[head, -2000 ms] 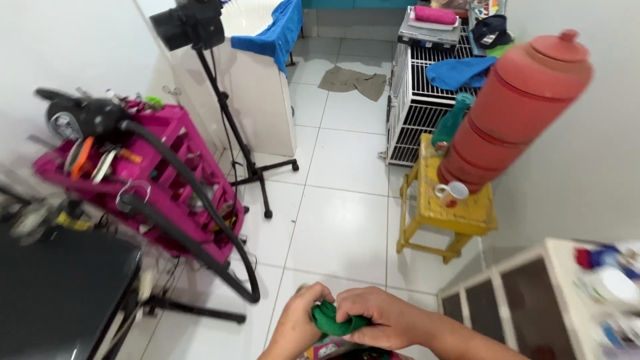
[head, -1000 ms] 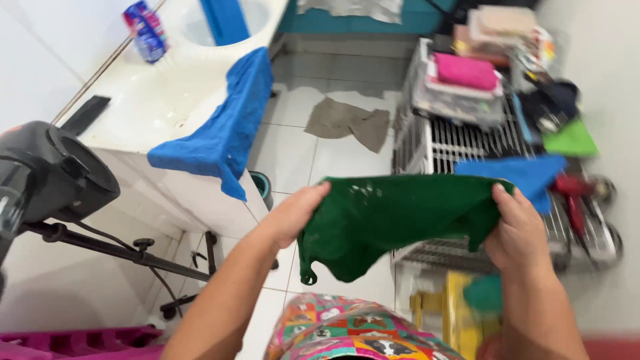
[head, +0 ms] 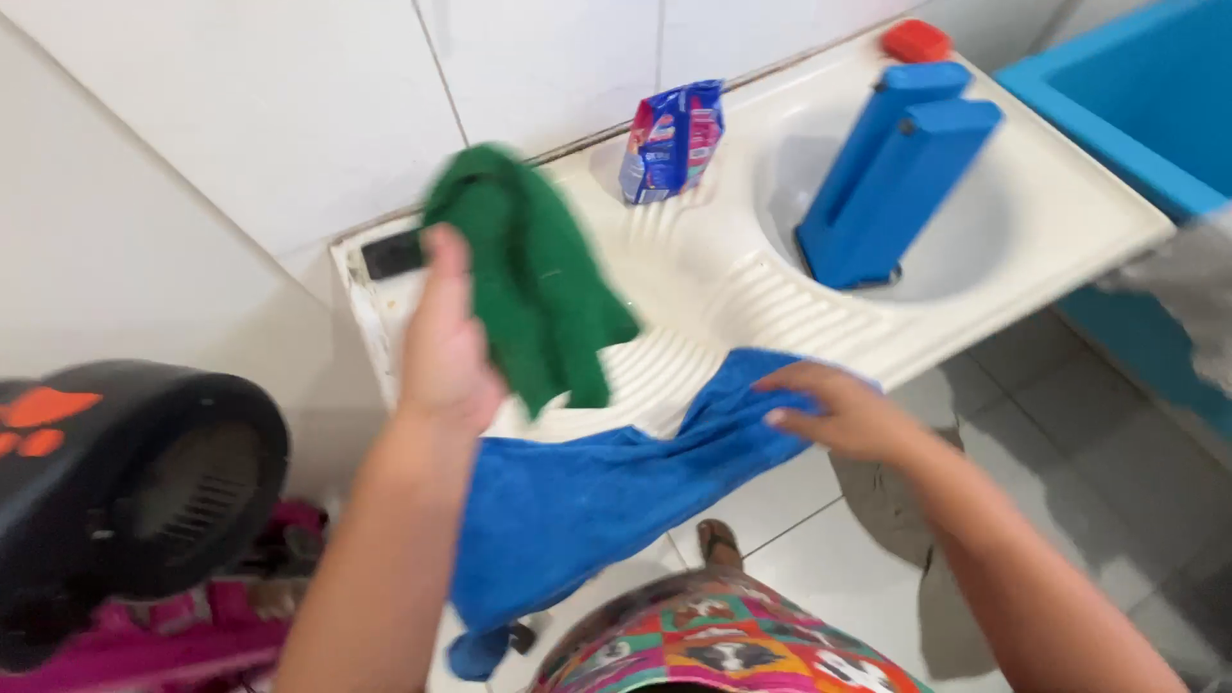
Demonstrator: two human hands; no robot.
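Note:
My left hand [head: 450, 337] holds a green cloth [head: 525, 279], which hangs over the ribbed left side of a cream washbasin counter [head: 664, 260]. A blue cloth [head: 577, 510] drapes over the counter's front edge and hangs down. The fingers of my right hand [head: 828, 409] are at the blue cloth's upper right end; whether they grip it or only touch it I cannot tell. Behind the green cloth lies a dark flat object [head: 393, 254], partly hidden.
A blue and pink packet [head: 674, 142] stands by the wall. Blue rectangular pieces [head: 890, 183] stand in the basin, a red object [head: 915, 41] behind them. A blue tub [head: 1116, 87] is at right, a black machine [head: 135, 510] at left. A grey-brown cloth [head: 890, 491] lies on the floor.
The green cloth, bunched in both hands and then spread between them, now hangs from my left hand alone. My right hand has let go of it and is at the blue cloth. The view has swung toward the counter.

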